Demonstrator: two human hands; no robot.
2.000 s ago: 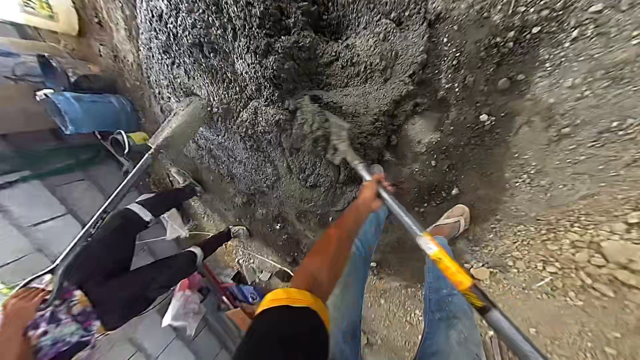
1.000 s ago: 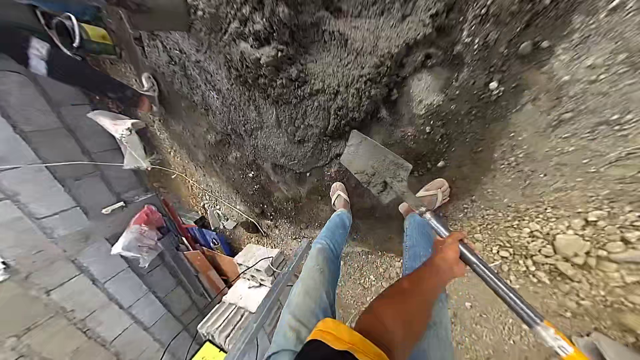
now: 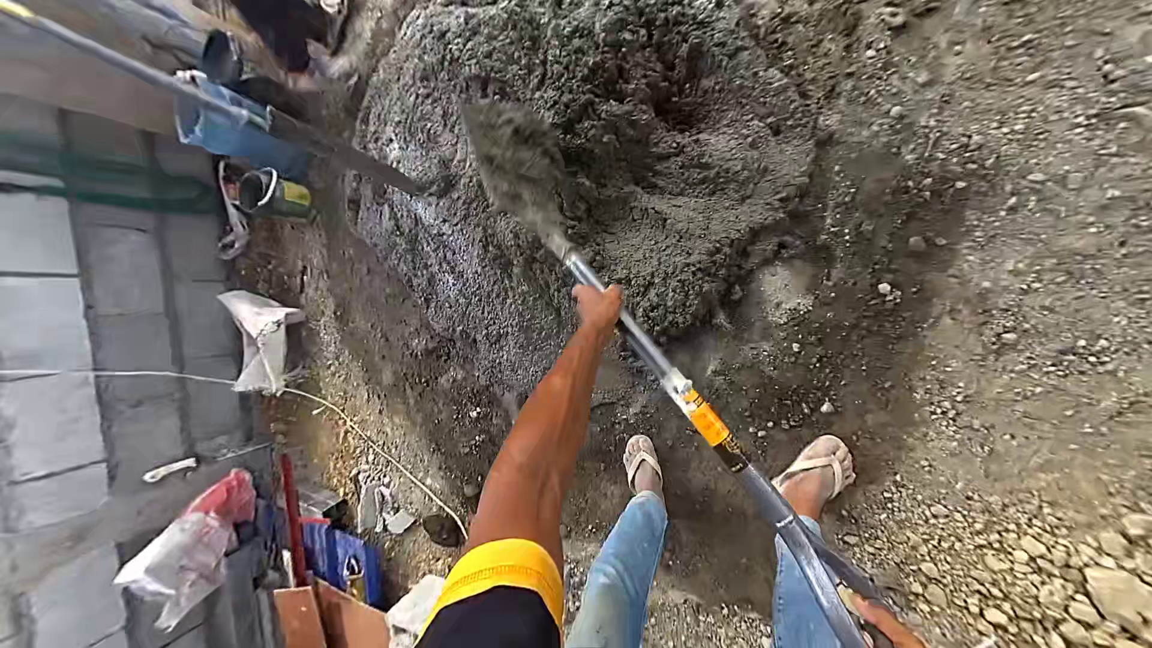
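My left hand (image 3: 598, 306) is closed around the metal shaft of a shovel (image 3: 643, 346), just behind its blade. The blade points up and left over a mound of wet concrete mix (image 3: 630, 117) and bears a load of grey mix. Down at the lower right, my right hand (image 3: 877, 621) grips the shovel's rear handle, partly cut off by the frame edge. An orange and black label wraps the middle of the shaft. A second shovel (image 3: 369, 169) reaches in from the upper left, its blade at the mound's left edge.
My feet in flip-flops (image 3: 823, 463) stand below the mound. Part of a co-worker in dark clothing (image 3: 288, 31) shows at the top. On the left are a blue container (image 3: 229, 130), a small bucket (image 3: 274, 193), concrete blocks (image 3: 45, 333), plastic bags (image 3: 184, 558) and a thin cord (image 3: 360, 432). Stones (image 3: 1120, 589) lie lower right.
The shovel blade has moved from near my feet up over the mound and now carries mix; a second ago it looked nearly bare. My left hand has moved forward with it.
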